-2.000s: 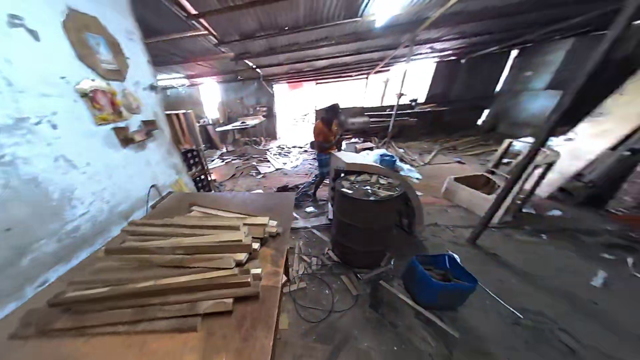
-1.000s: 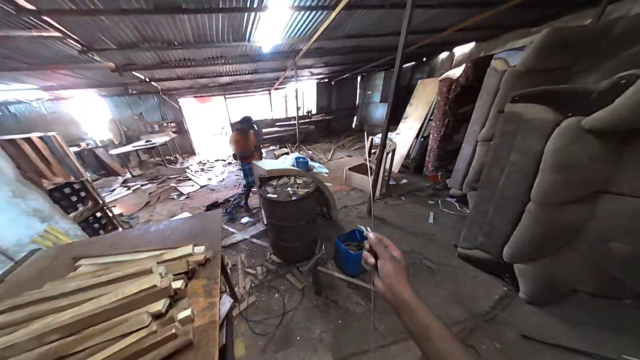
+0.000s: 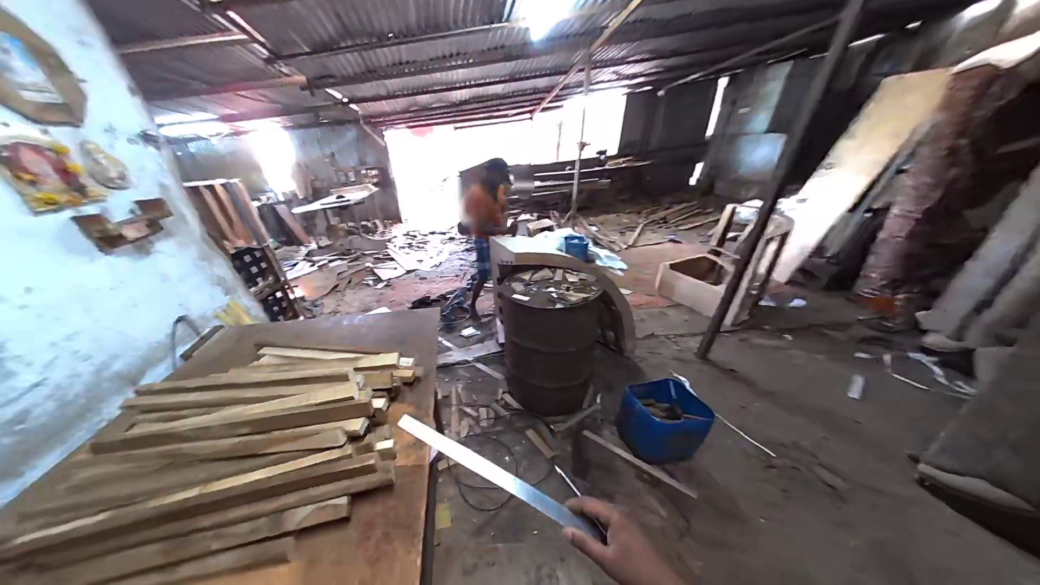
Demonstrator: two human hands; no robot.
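My right hand (image 3: pixel 621 540), low in the head view and right of the table, grips one end of a long flat metal strip (image 3: pixel 496 474) that looks like a steel ruler. Its far end points up and left, toward the right edge of the wooden table (image 3: pixel 414 341). A thin pale rod or line (image 3: pixel 567 480) shows beside the fingers; whether the hand holds it too, I cannot tell. Many sawn wooden strips (image 3: pixel 244 418) lie side by side on the table, left of the hand. My left hand is out of view.
Ahead stands a metal drum (image 3: pixel 550 349) with scraps on top; right of it is a blue plastic bin (image 3: pixel 666 422) holding scraps. Wood offcuts and a cable (image 3: pixel 487 508) litter the floor. A slanted post (image 3: pixel 780 183) rises at right. Another person (image 3: pixel 485 215) stands beyond the drum.
The view has swung left since a second ago. My right hand, out of view in the oldest frame, was raised near the blue bin and is now low, with the metal strip plainly visible.
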